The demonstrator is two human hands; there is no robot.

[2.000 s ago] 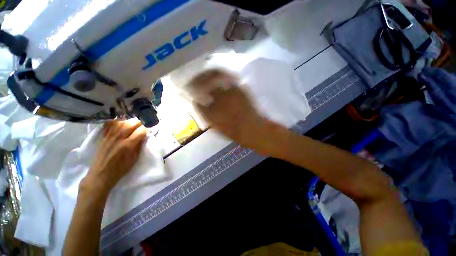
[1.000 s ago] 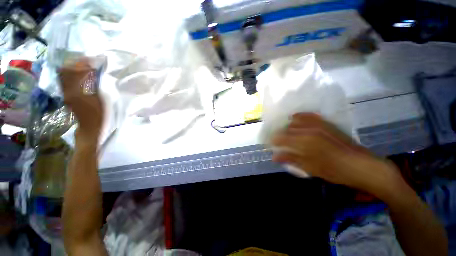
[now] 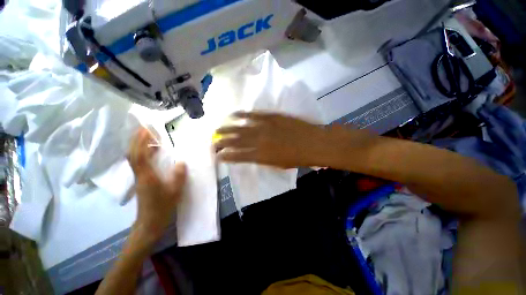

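A narrow white fabric strip [image 3: 199, 201] runs from under the needle area toward me and hangs over the table edge. My left hand [image 3: 156, 178] lies at its left side, thumb at the strip's edge; whether it grips is unclear. My right hand [image 3: 256, 141] is at the strip's right side, over a white fabric panel [image 3: 262, 184] that also hangs over the edge. Its fingers are slightly blurred and its grip is unclear. A small yellow patch [image 3: 217, 137] shows at its fingertips. The dark cylinder [image 3: 191, 103] is just above the bright needle area.
The JACK machine head [image 3: 236, 34] spans the top. Crumpled white pieces [image 3: 75, 127] lie at left. Black scissors [image 3: 453, 72] rest on grey-blue cloth [image 3: 412, 69] at right. A ruler strip [image 3: 380, 109] follows the front edge. A blue-rimmed container [image 3: 360, 253] holds cloth at lower right.
My left hand has come back from the far-left pile to the strip. My right hand has moved in toward the needle area. The strip now hangs over the edge. The camera view has shifted and tilted.
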